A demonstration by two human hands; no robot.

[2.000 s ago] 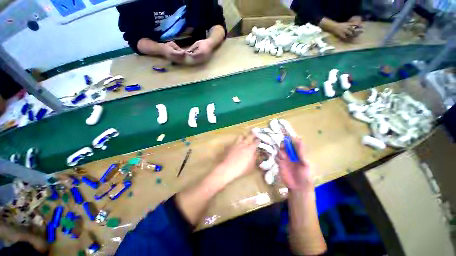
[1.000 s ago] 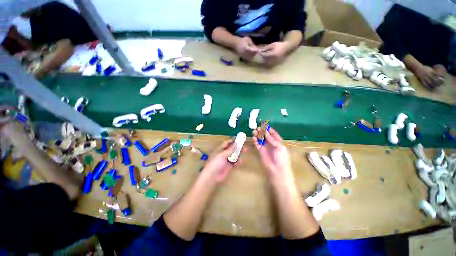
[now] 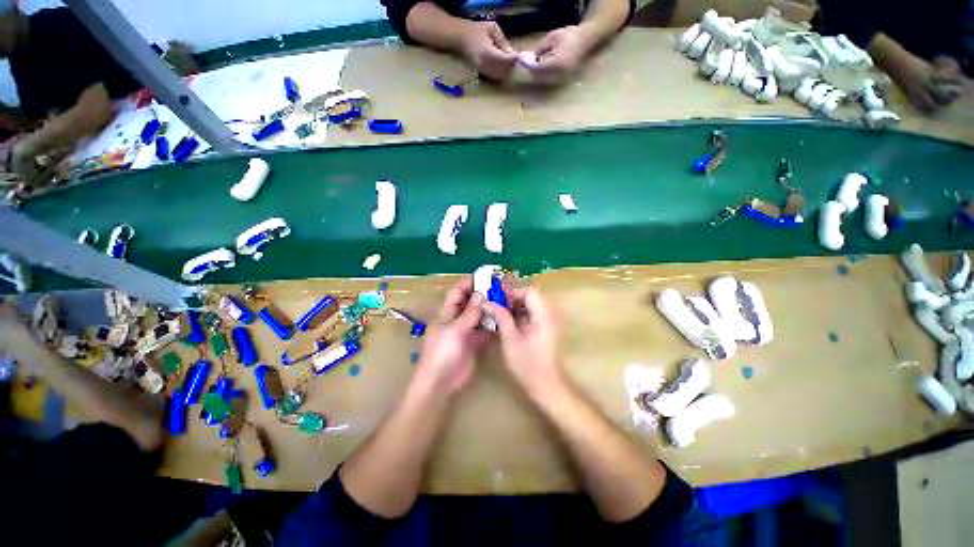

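Observation:
My left hand and my right hand are close together over the bench, near the belt's front edge. My left hand holds a white curved housing. My right hand holds a blue battery against the housing's open side. The fingers hide the lower part of both pieces. Whether the battery is fully inside I cannot tell. Several white housings lie on the bench to the right of my hands. A pile of battery-and-board assemblies lies on the bench to the left.
The green belt carries white housings, some filled, and loose batteries. White housings are heaped at the right edge and on the far bench. A grey post stands at left. Workers sit opposite and at left.
The housings on the bench were spread apart to the right. My hands took up a housing and a battery, then came together, and the battery is now against the housing. The view shifted.

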